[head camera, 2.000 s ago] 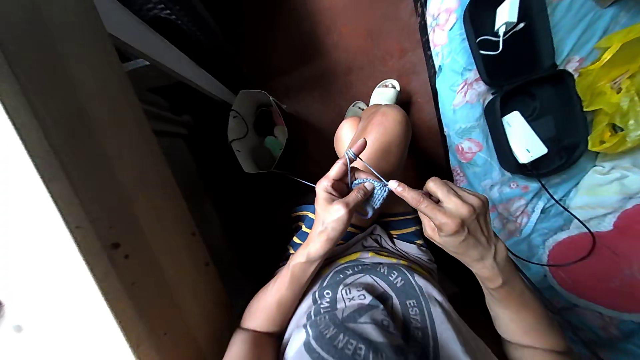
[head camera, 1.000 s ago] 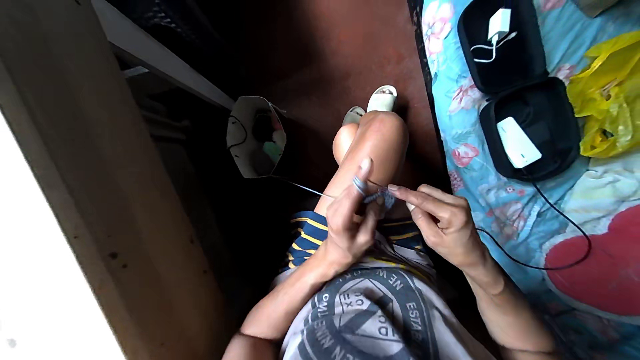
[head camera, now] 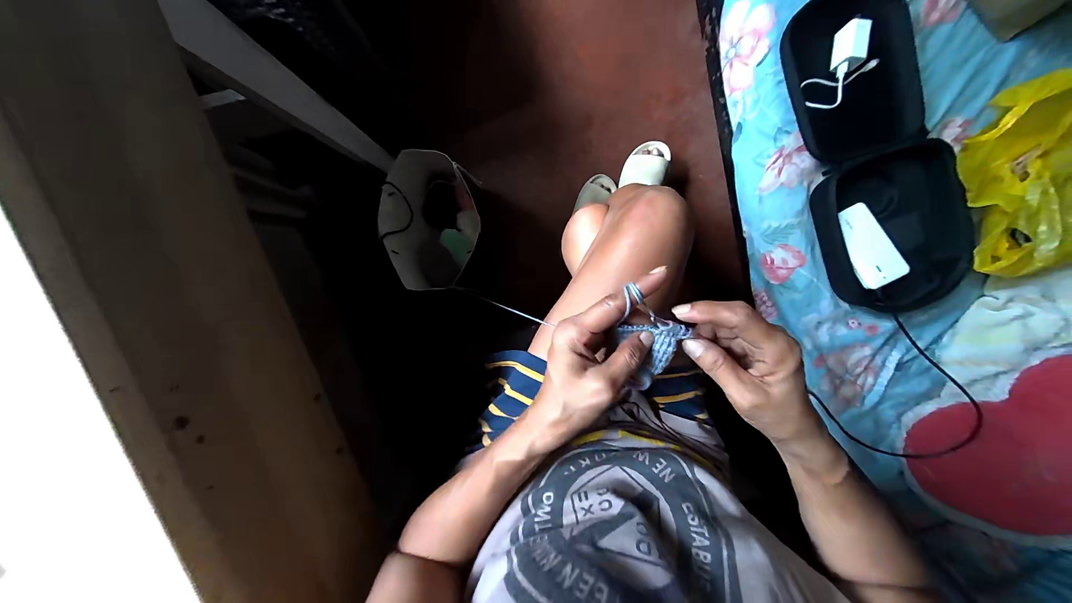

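Observation:
Over my lap, my left hand [head camera: 590, 360] pinches a small piece of blue crocheted or knitted yarn work [head camera: 662, 345] between thumb and fingers. Blue yarn [head camera: 634, 295] is looped around its raised index finger. At the right edge of the piece, my right hand [head camera: 745, 360] has its thumb and index finger close to the stitches. Whether it holds a hook or needle is too small to tell. A thin yarn strand [head camera: 511, 311] runs from my left hand toward an open bag [head camera: 414, 272] on the left.
A bed with a floral sheet [head camera: 783, 264] lies on the right. On it are an open black case [head camera: 946, 226] with a white device [head camera: 871, 247] and charger [head camera: 850, 43], a black cable [head camera: 976, 410] and a yellow plastic bag [head camera: 1030, 184]. A wooden panel [head camera: 167, 335] stands at left.
The blue piece, mostly hidden by my fingers one second ago, shows more fully between my hands. My right hand's fingers are more spread at its edge.

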